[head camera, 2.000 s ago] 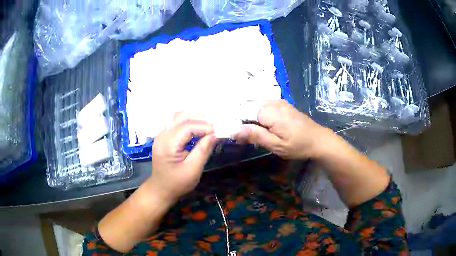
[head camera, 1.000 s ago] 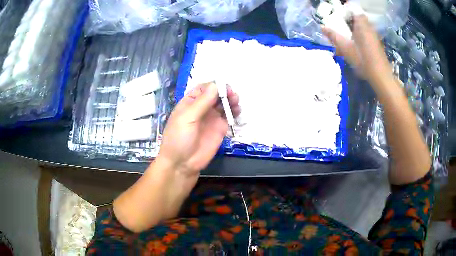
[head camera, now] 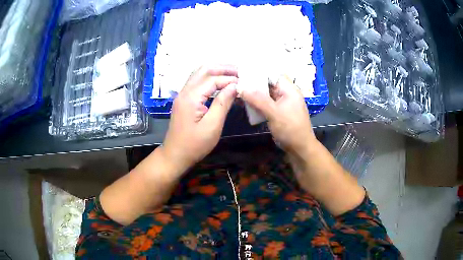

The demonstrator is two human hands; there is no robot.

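My left hand (head camera: 200,109) and my right hand (head camera: 284,109) meet over the near edge of the blue tray (head camera: 319,76). My right hand holds a white plastic housing (head camera: 255,114), whose lower end shows below its fingers. My left thumb and fingertips are pinched together close beside it; whether they grip the housing or a small part is hidden. Bright white parts (head camera: 233,40) fill the blue tray, too glaring to tell single shapes.
A left clear tray (head camera: 71,127) holds three white blocks (head camera: 112,76). A right clear tray (head camera: 350,96) holds stemmed white parts (head camera: 373,61). Blue-edged stacked trays (head camera: 23,56) stand far left. A clear bag (head camera: 84,7) lies behind. A bag of cream parts (head camera: 66,218) is below the table.
My right hand has come back from the plastic bag at the upper right to my left hand and now holds a white housing. The slim white part in my left hand no longer shows clearly.
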